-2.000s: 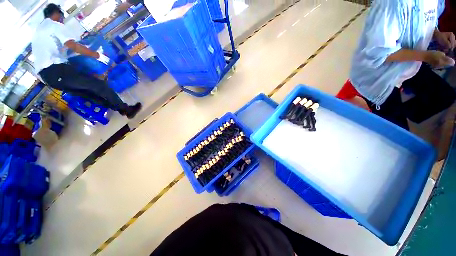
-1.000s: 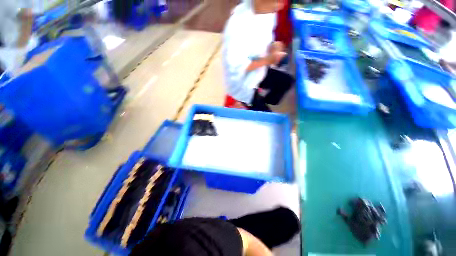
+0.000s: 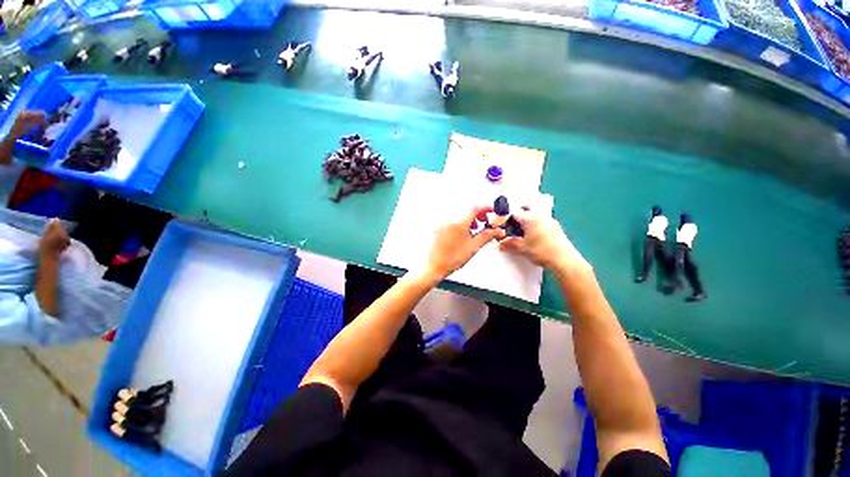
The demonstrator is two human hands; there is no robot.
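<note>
My left hand [image 3: 454,244] and my right hand [image 3: 541,235] meet over the white work board [image 3: 416,222]. Between them they hold a small figure [image 3: 501,207] with a dark rounded end pointing away from me; its lower part is mostly hidden by my fingers. A purple round item [image 3: 494,173] lies just beyond, on a pale tan cardboard piece [image 3: 523,164]. A loose heap of small dark parts [image 3: 356,166] lies left of the board. Two figures [image 3: 657,228] with black ends and white middles lie side by side at the right.
A large blue tray [image 3: 281,270] with several finished figures [image 3: 140,413] stands at my left. Several figures [image 3: 364,63] lie on the dark belt [image 3: 522,65] behind the bench. Another person's hands [image 3: 56,238] show at far left. Blue parts bins [image 3: 652,17] stand at the far right back.
The view has swung from the floor and trays to the bench. Both my hands, out of view before, now show, holding a figure over the board.
</note>
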